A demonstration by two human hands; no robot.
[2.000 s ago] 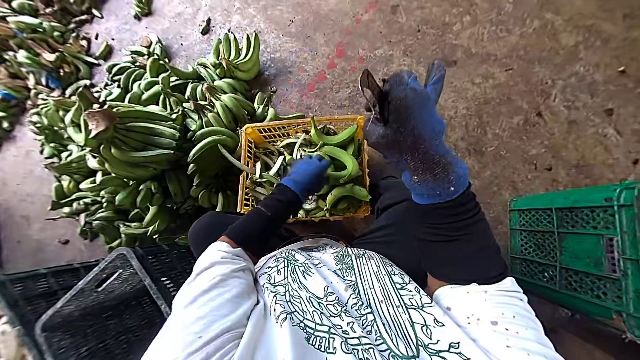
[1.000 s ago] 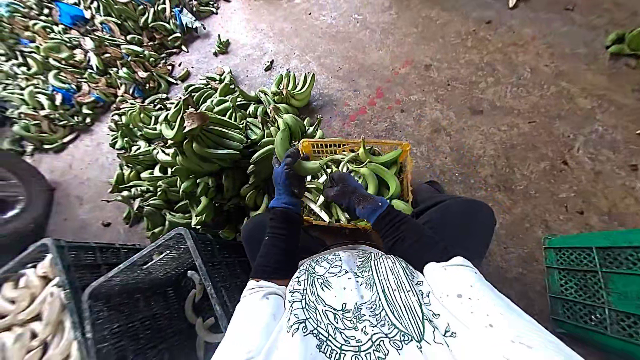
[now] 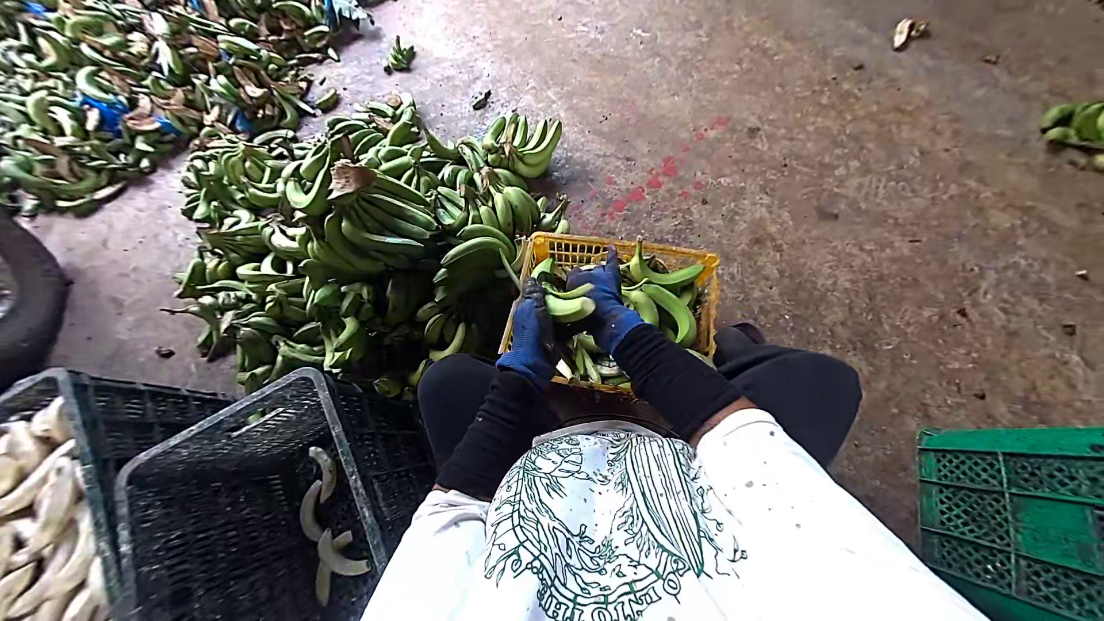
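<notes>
My left hand (image 3: pixel 531 335), in a blue and black work glove, grips a green plantain (image 3: pixel 569 308) over the left side of a yellow plastic crate (image 3: pixel 709 297). My right hand (image 3: pixel 606 302), gloved alike, is at the right of that plantain, its fingers raised; whether it holds something is unclear. Below and around the hands the crate holds green plantains (image 3: pixel 671 312) and strips of peel (image 3: pixel 588 362). Left of the crate is a large heap of green plantain bunches (image 3: pixel 379 216).
A black crate (image 3: pixel 224 509) with a few peeled plantains (image 3: pixel 332 552) stands lower left, beside another crate full of peeled ones (image 3: pixel 43 509). A tire (image 3: pixel 30 297) lies at the left edge, peel waste (image 3: pixel 112 95) at upper left, a green crate (image 3: pixel 1013 509) at lower right.
My left hand has come from the right, away from the crate, to its left side and taken hold of a plantain. My right hand has stayed over the crate. The view has swung left.
</notes>
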